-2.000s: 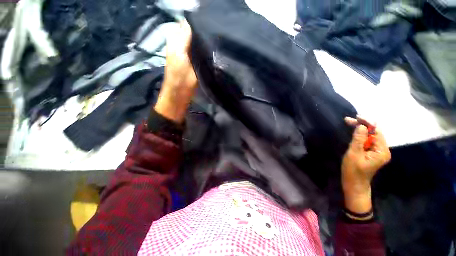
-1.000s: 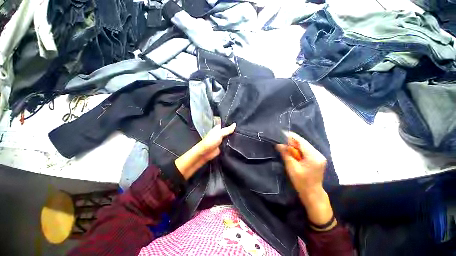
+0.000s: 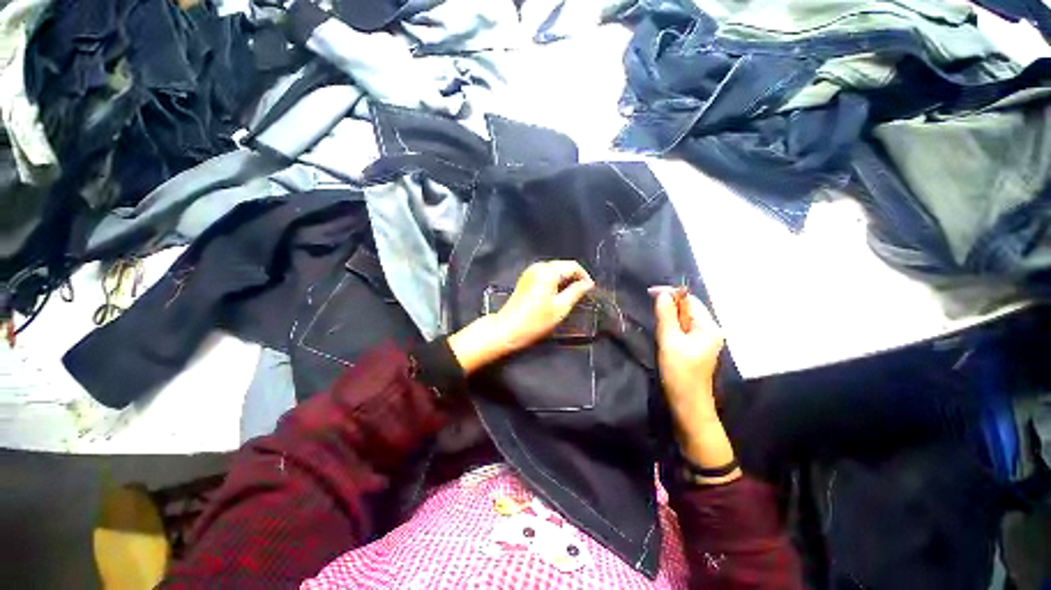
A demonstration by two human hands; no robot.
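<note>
A dark denim jacket (image 3: 542, 219) with pale stitching lies front side up over the table edge and the lap, its sleeve (image 3: 150, 328) out to the left. My left hand (image 3: 539, 304) is over the flap of the patch pocket (image 3: 559, 380), thumb and fingertips together; fine wisps show at the fingertips, perhaps thread ends. My right hand (image 3: 688, 340) is just to the right, over the jacket's side edge, closed on thread snips (image 3: 682, 309) that show as an orange-red bit with a small tip. The rest of the snips is hidden in the hand.
Mid-blue denim garments with grey-green insides (image 3: 795, 127) lie at the right on the white table (image 3: 795, 311). Light denim (image 3: 334, 52) lies beyond the jacket, a dark heap (image 3: 150, 104) at the far left. Thread scraps (image 3: 121, 277) are at left. A round yellow stool (image 3: 129, 536) stands lower left.
The first frame shows the jacket lifted and blurred; it now lies spread. Since one second ago, my left hand has moved right onto the pocket flap, and my right hand slightly up.
</note>
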